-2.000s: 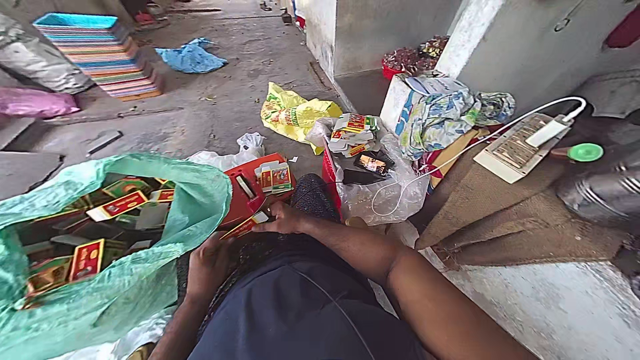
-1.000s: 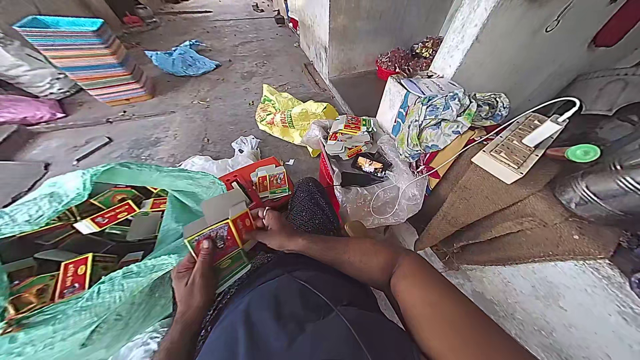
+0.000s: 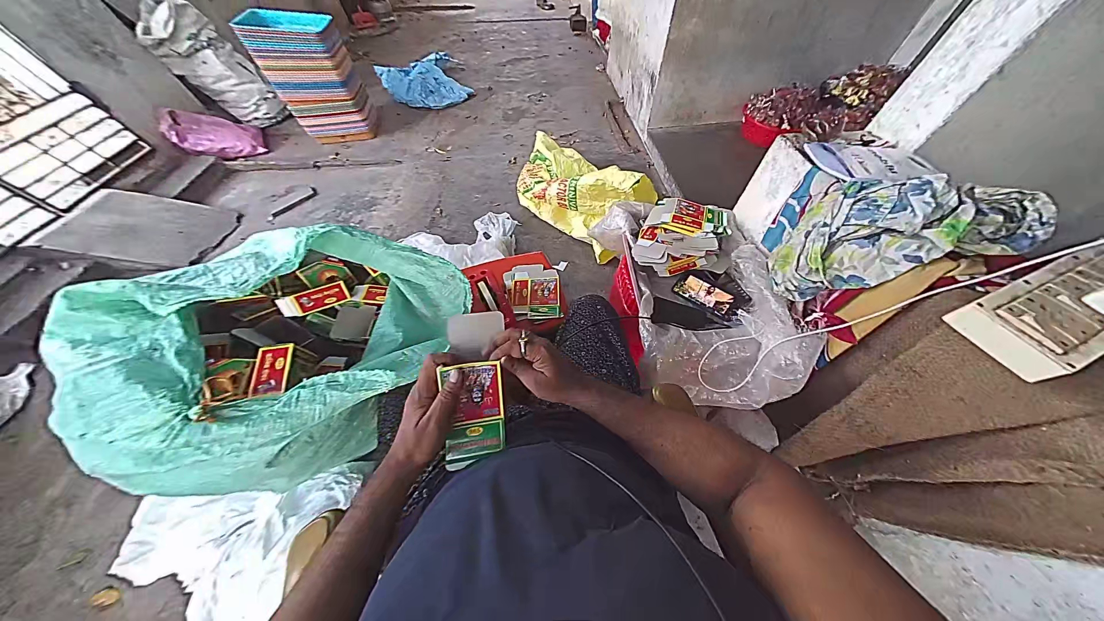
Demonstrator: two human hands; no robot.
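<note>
Over my lap, my left hand (image 3: pixel 431 410) grips a red, yellow and green printed cardboard box (image 3: pixel 474 418) by its left side, thumb across the front. A pale flap (image 3: pixel 475 331) stands up at its top. My right hand (image 3: pixel 539 362), with a ring on one finger, has its fingers bent at the box's upper right edge; whether they pinch it is unclear. Just beyond, a red tray (image 3: pixel 552 321) holds similar flat cartons (image 3: pixel 532 291). At the left, a green woven sack (image 3: pixel 138 379) holds many small boxes (image 3: pixel 272 371). More flat cartons (image 3: pixel 677 237) lie piled at the right.
A phone (image 3: pixel 707 293) lies on clear plastic (image 3: pixel 733 371) beside the carton pile. A white cable crosses to a power strip (image 3: pixel 1035 319) on brown sacking (image 3: pixel 931 414). Beyond are a yellow bag (image 3: pixel 578 185), a blue bag (image 3: pixel 424 84) and stacked baskets (image 3: pixel 315 82).
Two seconds ago the carton was low between both hands, seen mostly edge-on. It then came up opened with its flaps showing, and now its printed front faces up in my left hand.
</note>
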